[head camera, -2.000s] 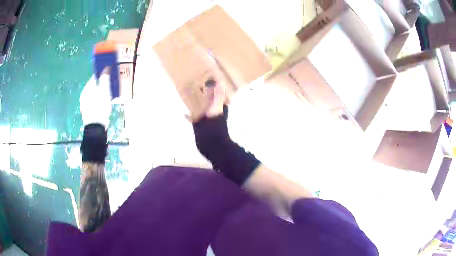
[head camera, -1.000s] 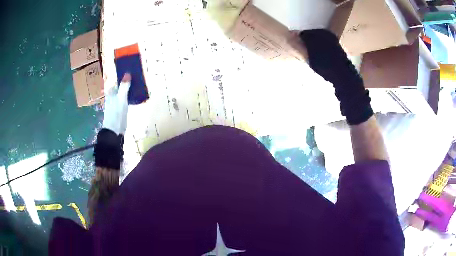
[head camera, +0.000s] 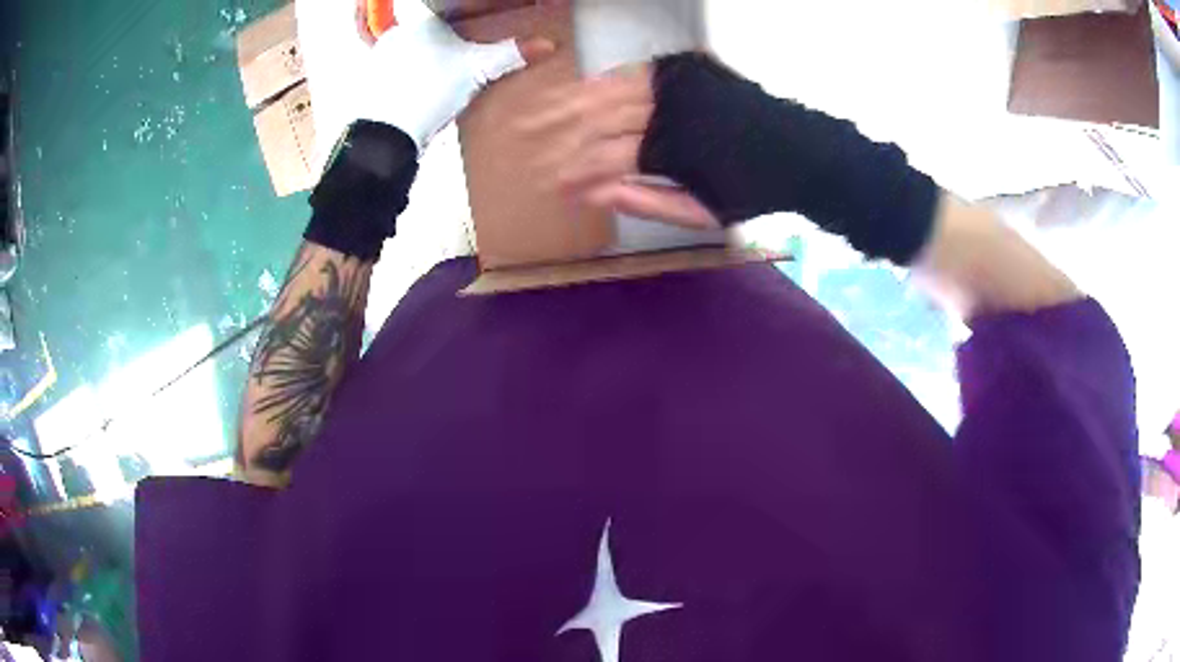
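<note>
An open brown carton (head camera: 518, 188) lies against the front of my purple garment, with a narrow flap edge along the garment. White material shows inside at its right. My left hand (head camera: 437, 67), in a white glove, is at the carton's upper left, its thumb reaching over the cardboard. An orange part of the tape dispenser (head camera: 378, 16) shows beside the glove; the rest is hidden, so its hold is unclear. My right hand (head camera: 615, 149), blurred, is spread over the left flap, with a black sleeve over its palm and wrist.
Brown cartons (head camera: 282, 110) stand at the white table's left edge. An open carton (head camera: 1084, 67) shows at the upper right. Green floor (head camera: 123, 168) lies to the left, with a thin dark cable beside my left forearm.
My right hand has moved left from the cartons at the right, and a carton is now against my garment. My left hand has moved up and right to this carton. The view has shifted.
</note>
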